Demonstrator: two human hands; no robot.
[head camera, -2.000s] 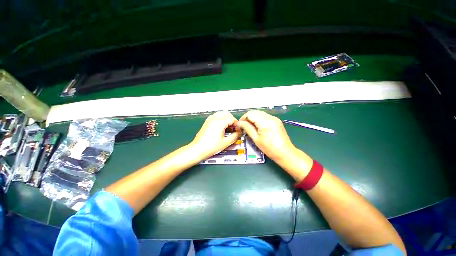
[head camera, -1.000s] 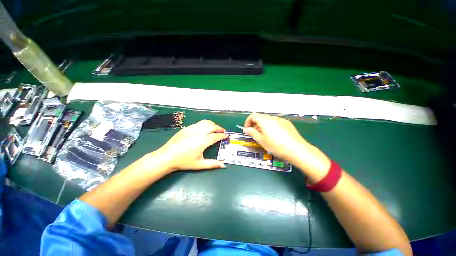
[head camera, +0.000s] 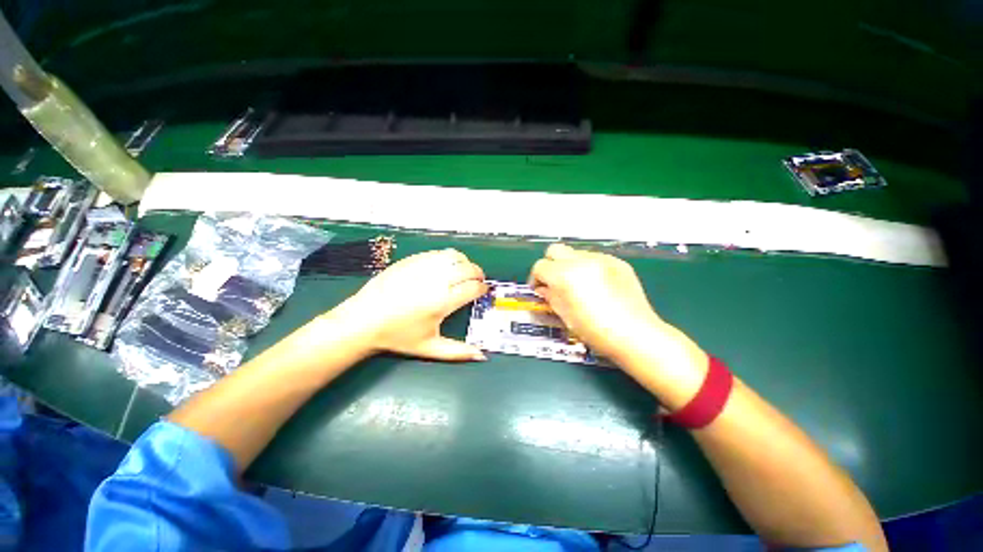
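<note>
An opened phone assembly (head camera: 523, 329) lies flat on the dark green bench, with an orange strip across its upper middle. My left hand (head camera: 423, 305) holds its left end, thumb at the lower left corner and fingertips at the upper left corner. My right hand (head camera: 591, 300) is over the phone's right part, fingers curled and pinched near its upper edge. Whether tweezers or a small part are between those fingers cannot be seen. A clear crinkled bag (head camera: 205, 307) lies left of my hands, with a bundle of thin black cables (head camera: 350, 257) with coppery tips sticking out.
More phone assemblies (head camera: 92, 275) are piled at far left. A white edge strip (head camera: 485, 210) runs beyond my hands. On the green conveyor behind are a long black tray (head camera: 431, 134) and a phone assembly (head camera: 833, 171). A pale yellow-green tube (head camera: 86, 140) slants at upper left.
My hands first worked together over the phone; then my left hand moved to its left end. The thin silver piece seen in my right fingertips a second ago is now hidden. The belt items shifted right.
</note>
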